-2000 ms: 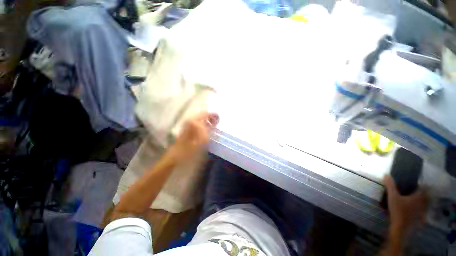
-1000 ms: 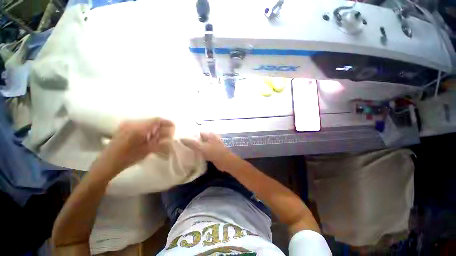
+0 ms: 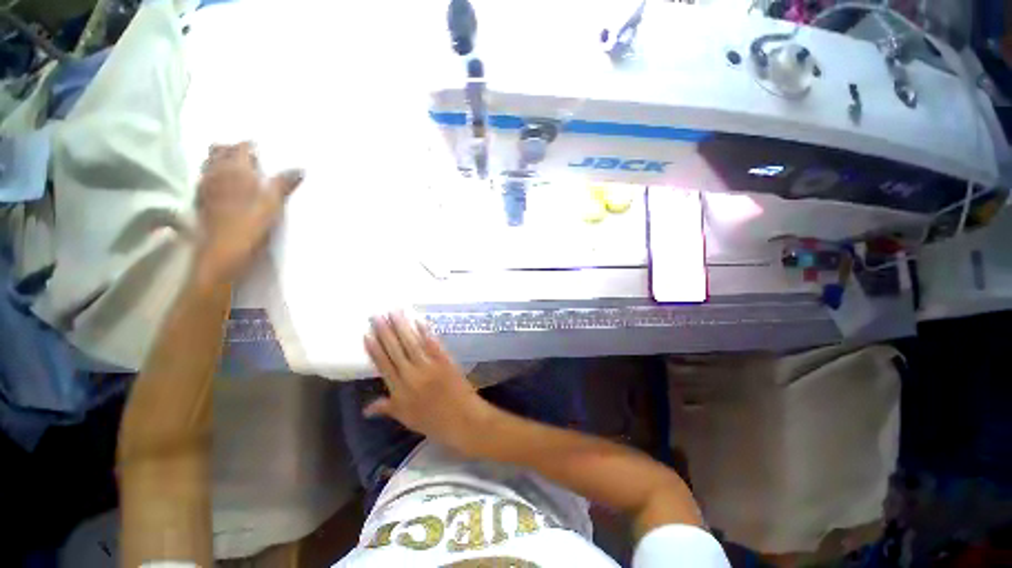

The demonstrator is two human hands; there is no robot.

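Note:
A cream cloth panel (image 3: 322, 277) lies over the left part of the table and its edge, its upper part washed out by glare. More cream cloth (image 3: 122, 211) hangs in folds at the left. My left hand (image 3: 235, 205) rests on the cloth further back, fingers apart. My right hand (image 3: 416, 372) lies flat at the table's front edge on the panel's right side, fingers spread. Neither hand visibly grips anything. The white sewing machine (image 3: 621, 144) stands to the right, its needle area (image 3: 515, 200) away from both hands.
A smartphone (image 3: 677, 246) with a lit white screen lies below the machine arm. Yellow loops (image 3: 607, 202) lie beside it. Small coloured items (image 3: 821, 261) lie at the right. The table edge carries a ruler scale (image 3: 533, 322). Cream cloth (image 3: 788, 444) hangs below at the right.
My hands have moved apart from the gathered cloth. My left hand has moved up and back, and my right hand slightly left and down. The cloth now lies flatter over the edge.

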